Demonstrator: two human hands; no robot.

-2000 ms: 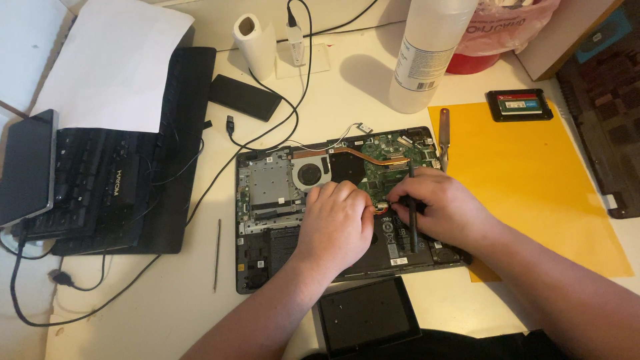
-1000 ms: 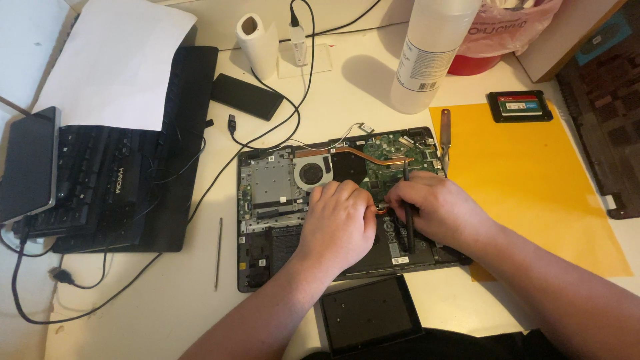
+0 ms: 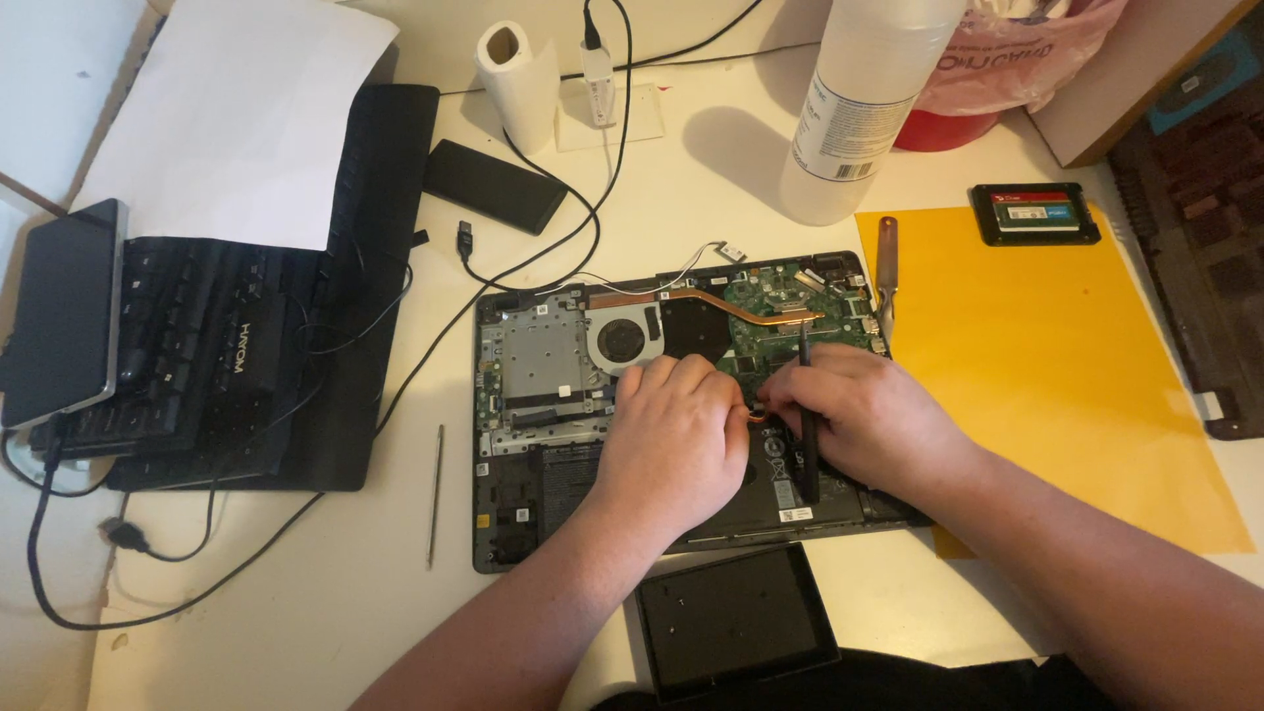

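An opened laptop base (image 3: 513, 444) lies on the white table, its green motherboard (image 3: 760, 346), copper heat pipe (image 3: 736, 304) and round cooling fan (image 3: 620, 342) exposed. My left hand (image 3: 676, 444) rests over its middle, thumb and fingertips at a short bundle of orange-red wires (image 3: 756, 416). From the right, my right hand (image 3: 859, 410) reaches to the same wires with thumb and index finger near them. A slim black tool (image 3: 808, 425) is held in that hand, pointing up toward the heat pipe. The fingertips partly hide the wires' ends.
A black tray (image 3: 736, 622) with small screws sits below the laptop. A metal tool (image 3: 887, 276) and a drive (image 3: 1035, 214) lie on the yellow sheet (image 3: 1047, 375). A thin rod (image 3: 434, 497), phone (image 3: 494, 186), keyboard (image 3: 197, 346), paper roll (image 3: 518, 89) and bottle (image 3: 849, 118) surround the laptop.
The black tool in my right hand has changed its tilt slightly. Both hands stay at the wires, and the laptop has not plainly moved.
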